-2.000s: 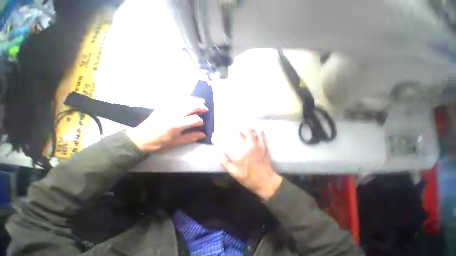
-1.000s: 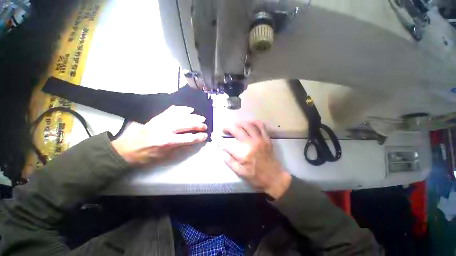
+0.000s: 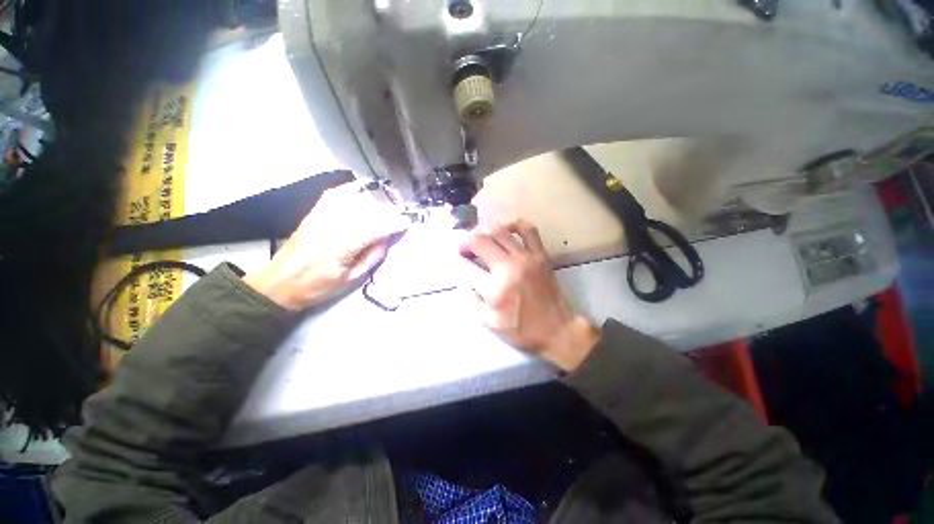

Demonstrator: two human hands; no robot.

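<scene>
The black fabric piece (image 3: 246, 212) lies left of the needle, its narrow tail reaching over the yellow tape. My left hand (image 3: 333, 251) is over its right end, fingertips close to the presser foot (image 3: 420, 213); I cannot tell whether they pinch or press it. My right hand (image 3: 524, 292) is just right of the needle with curled fingers; what its fingertips hold is hidden. A thin dark bent line (image 3: 430, 294), cord or plate edge, shows between the hands. Strong glare hides the needle area.
The white machine head (image 3: 635, 72) with its cream dial (image 3: 474, 95) hangs above. Black shears (image 3: 645, 230) lie right of my right hand. A thin black cord (image 3: 154, 268) curves over the yellow tape (image 3: 154, 205). A shaggy dark heap (image 3: 51, 297) is at the left edge.
The fabric's right end no longer shows in front of the needle. My left hand has moved up toward the presser foot. My right hand's fingers are more curled. The camera view has shifted and tilted.
</scene>
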